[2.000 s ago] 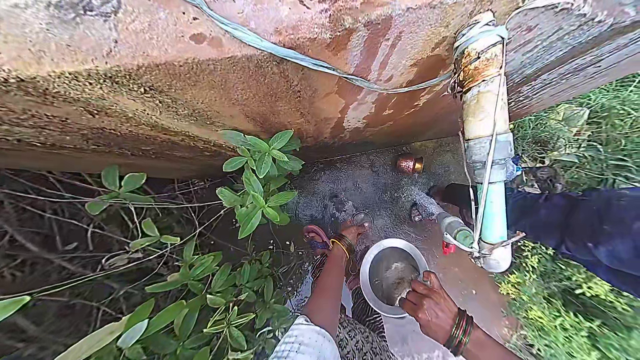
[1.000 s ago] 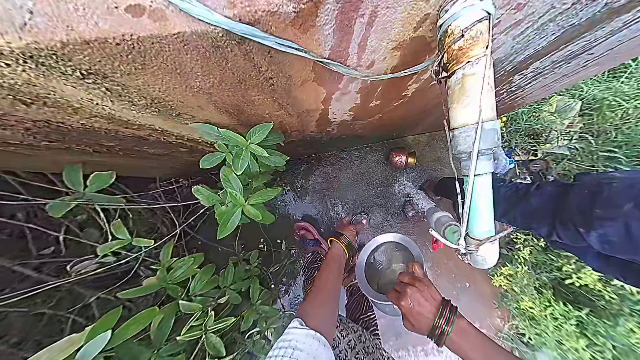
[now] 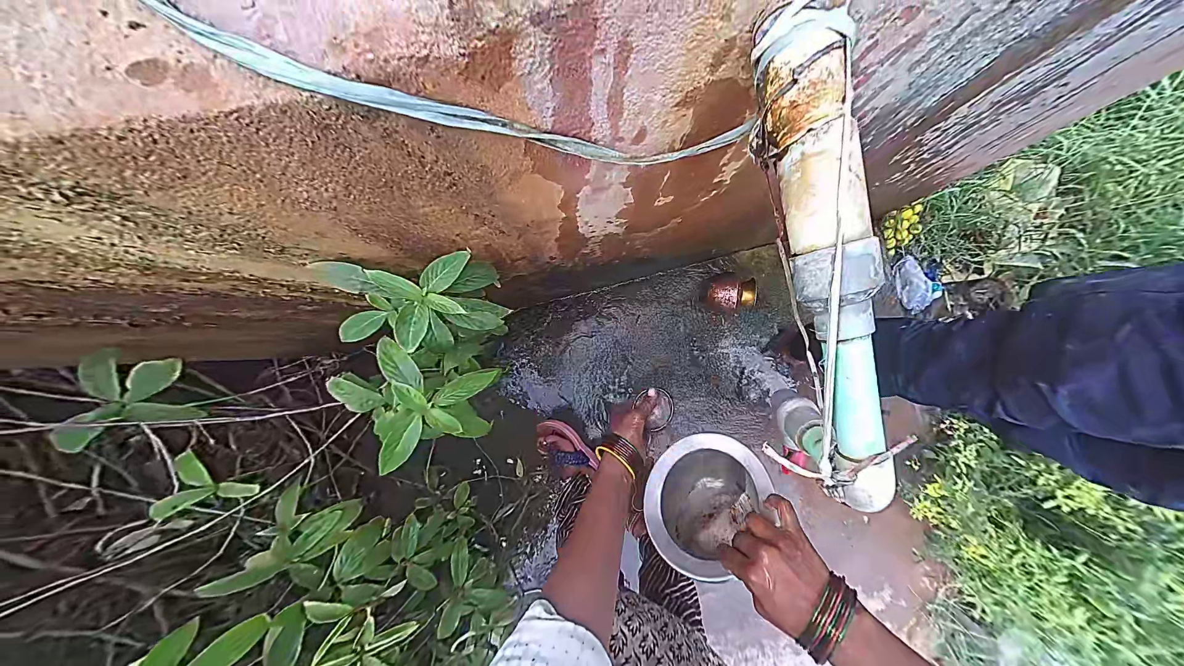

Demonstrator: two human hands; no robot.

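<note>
A wide-rimmed metal pot [image 3: 659, 504] stands on the wet ground with some water inside. My right hand [image 3: 772, 560] reaches over its right rim, fingers closed around a small pale wad, perhaps a scrubber, at the inner wall. Left of the pot and beyond it, my left hand [image 3: 635, 418] holds a small round metal cup or bowl [image 3: 658, 410] by its edge, low over the flowing water. Bangles ring both wrists. Farther off, a copper pot [image 3: 729, 293] lies on its side near the wall's foot.
A tied plastic pipe [image 3: 857, 388] comes down at the right, its outlet [image 3: 797, 421] pouring water. Beyond it is another person's dark-trousered leg [image 3: 1036, 370]. A stained wall [image 3: 370, 213] runs across the top, with leafy plants [image 3: 412, 370] at left and grass at right.
My left hand now shows a small metal vessel in it, which is not plain in the earlier frames. My right hand stays at the pot's right side, shifting slightly.
</note>
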